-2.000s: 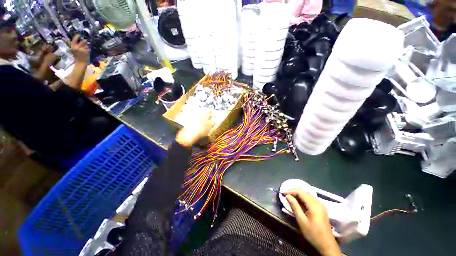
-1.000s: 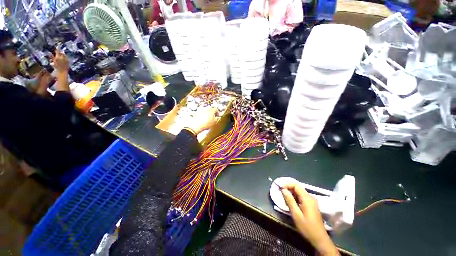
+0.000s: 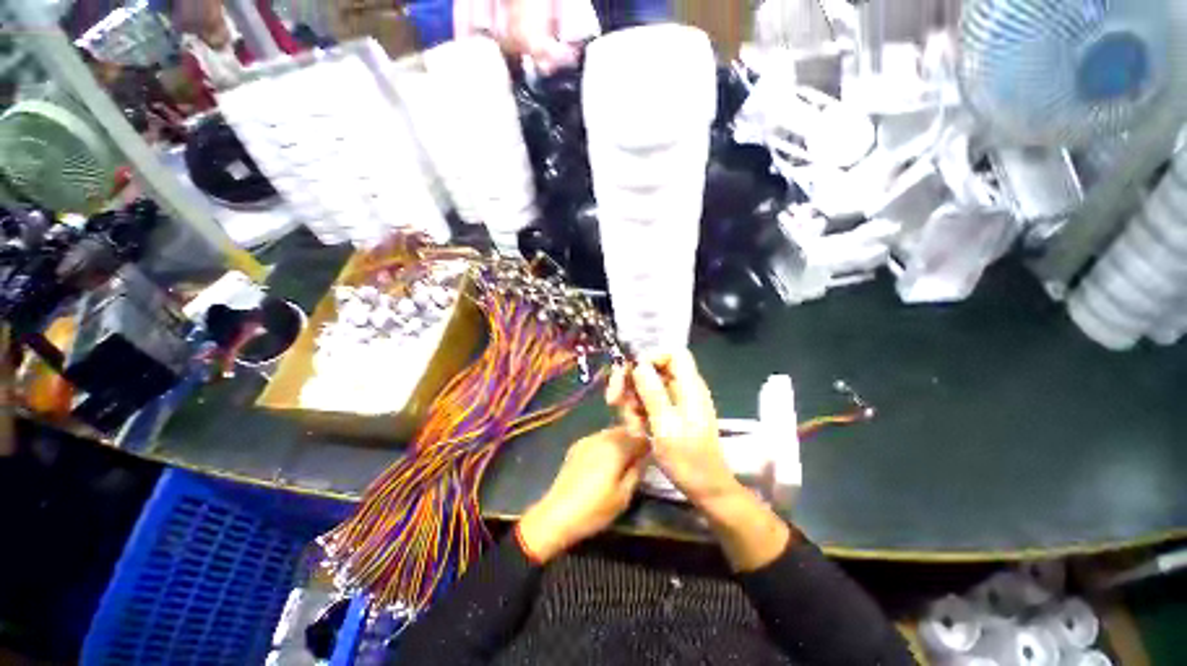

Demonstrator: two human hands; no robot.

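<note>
A white bracket housing (image 3: 778,442) lies on the green bench in front of me, its plate end to the right and a short lead (image 3: 833,420) sticking out of it. My left hand (image 3: 592,484) and my right hand (image 3: 687,436) meet over its round end, fingertips pinched close together. What they pinch is too small and blurred to name. The wire harness (image 3: 449,455) hangs over the bench edge to the left. The open carton (image 3: 352,419) holds small white parts (image 3: 391,319) at its left.
A tall white shell stack (image 3: 647,169) stands just behind my hands. Black shells (image 3: 732,280) and white housings (image 3: 898,195) are heaped behind. A blue crate (image 3: 195,572) is below left, a floor carton with white ring-ended parts (image 3: 1009,625) below right. A fan (image 3: 1067,65) is at upper right.
My left hand has left the open carton and come to my right hand over the housing. The view has turned to the right.
</note>
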